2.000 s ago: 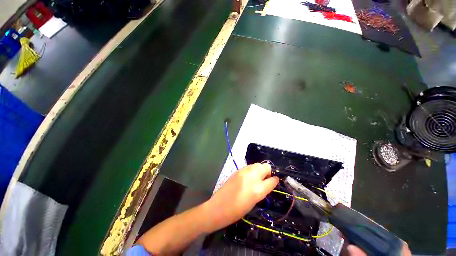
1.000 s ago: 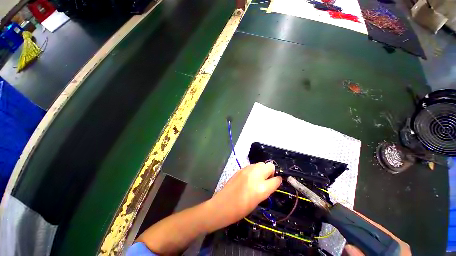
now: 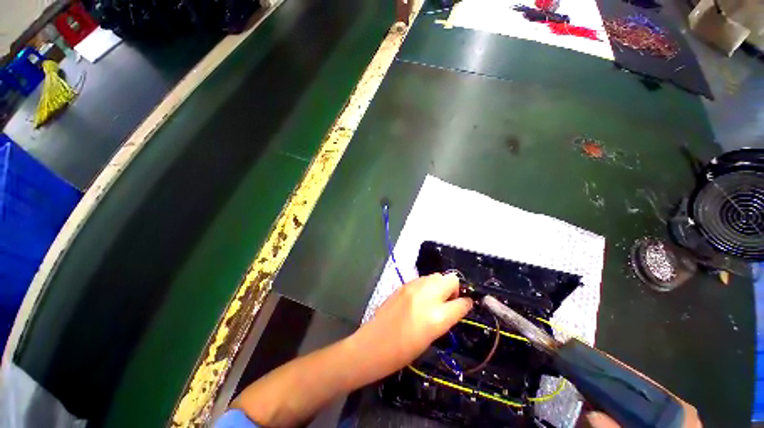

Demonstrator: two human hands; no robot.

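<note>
A black plastic housing [image 3: 503, 280] lies on a white protective sheet [image 3: 469, 209]. Yellow lead wires [image 3: 469, 389] run along it; a brown lead wire [image 3: 496, 344] curves inside. A blue lead wire [image 3: 389, 242] sticks out past the sheet's left edge. My left hand [image 3: 412, 320] is over the housing's upper left part, fingertips pinched together at a compartment; what they pinch is too small to tell. My right hand [image 3: 689, 414], mostly behind the tool and cut off by the bottom edge, holds the dark blue soldering gun [image 3: 616, 386]. Its metal nose points at my left fingertips.
A round dish [image 3: 658, 261] with a silvery tangle and a black fan [image 3: 741, 209] stand at the right. The conveyor's chipped yellow edge rail [image 3: 293, 213] runs at the left. Cut wires [image 3: 571, 32] lie on a white board at the top.
The view has shifted slightly. Both hands and the soldering gun stay in nearly the same place on the housing.
</note>
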